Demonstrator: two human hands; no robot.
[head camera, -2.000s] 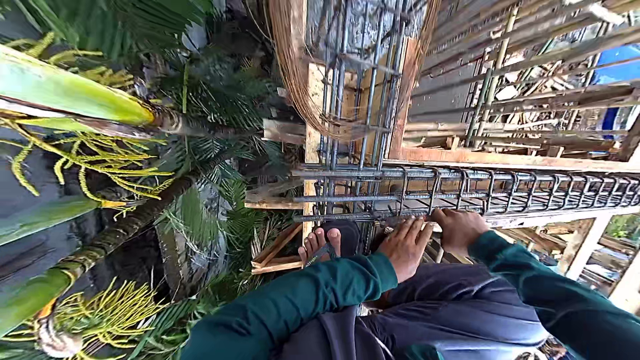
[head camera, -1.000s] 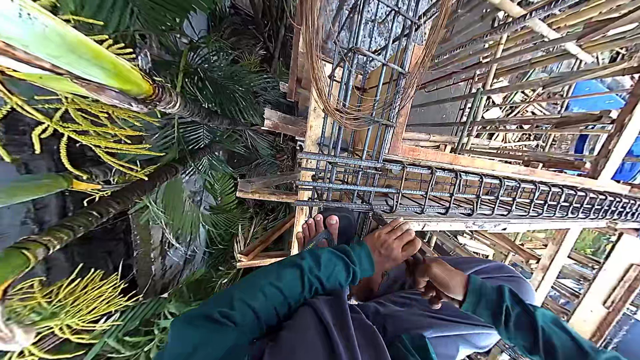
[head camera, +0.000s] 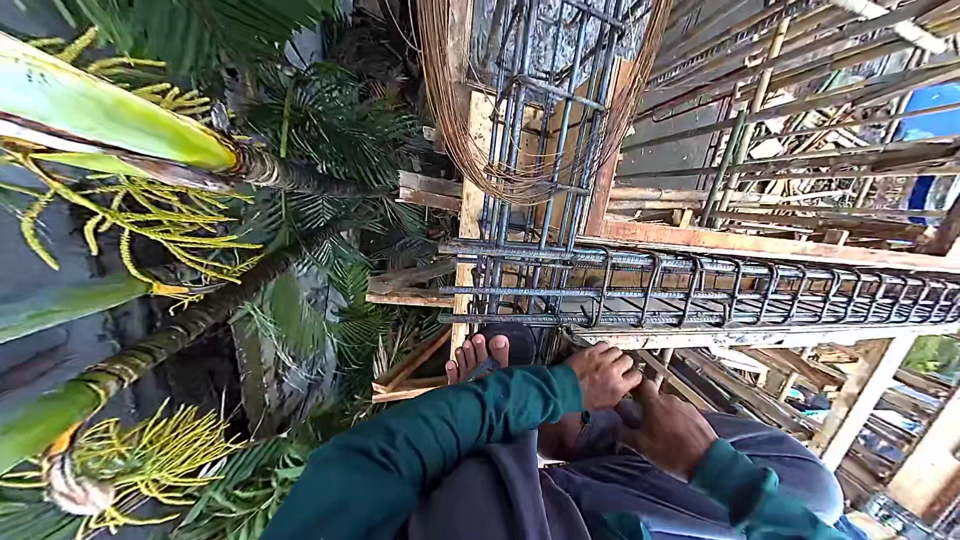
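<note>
My left hand (head camera: 604, 376), in a green sleeve, is just below the rebar beam cage (head camera: 697, 289), its fingers curled and their tips hidden. My right hand (head camera: 669, 429) is close to it, lower and to the right. A small dark thing shows between the hands, too unclear to name, and whether either hand grips it does not show. A bundle of thin tie wire (head camera: 517, 184) hangs in a loop over the upright-running rebar cage (head camera: 551, 112). My foot in a dark sandal (head camera: 517, 341) rests by the cage corner.
Wooden formwork boards (head camera: 750, 241) run along the beam cage. Bamboo and timber poles (head camera: 765, 82) fill the upper right, with lumber below the beam at right. Palm trunks (head camera: 180, 322) and fronds stand at left, well below the formwork in part.
My right hand, lower and apart from my left one second ago, has moved up beside it. Two seconds ago both hands were closer to the beam cage.
</note>
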